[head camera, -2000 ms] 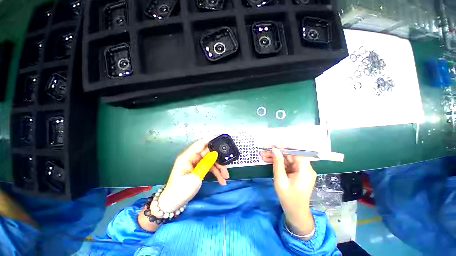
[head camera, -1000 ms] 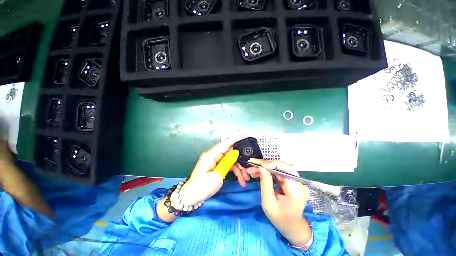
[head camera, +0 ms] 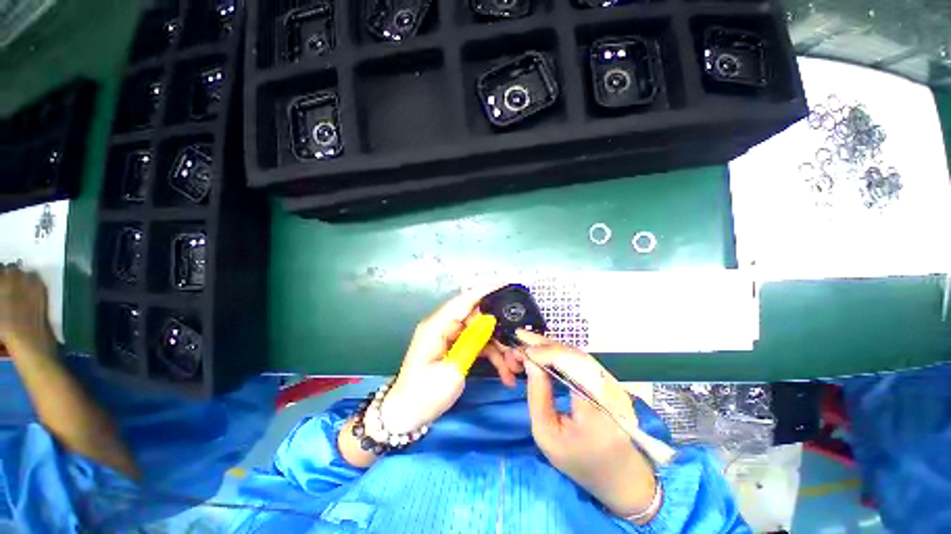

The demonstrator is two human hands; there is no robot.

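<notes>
My left hand (head camera: 433,360), with a yellow finger cot (head camera: 471,344) on one digit, holds a black rounded-square watch housing (head camera: 511,311), its centre ring facing up. My right hand (head camera: 574,402) grips slim silver tweezers (head camera: 600,405); their tip is at the housing's lower edge and the pale end points down right. The exact tip contact is too small to tell. The white adhesive dot sheet (head camera: 667,311) lies on the green mat, its dotted end beside the housing and partly hidden by it and my right hand.
A black foam tray (head camera: 521,156) with housings and one empty pocket stands ahead; another tray (head camera: 238,302) stands at left. Dark rings (head camera: 855,141) lie on white paper (head camera: 824,240) at right. Two pale rings (head camera: 643,242) lie on the mat. Another person's arm (head camera: 52,386) is at far left.
The tweezers have moved from the dotted sheet to the housing's lower edge and now tilt more steeply, pale end lower. The view has shifted, so trays and mat appear further right than at first.
</notes>
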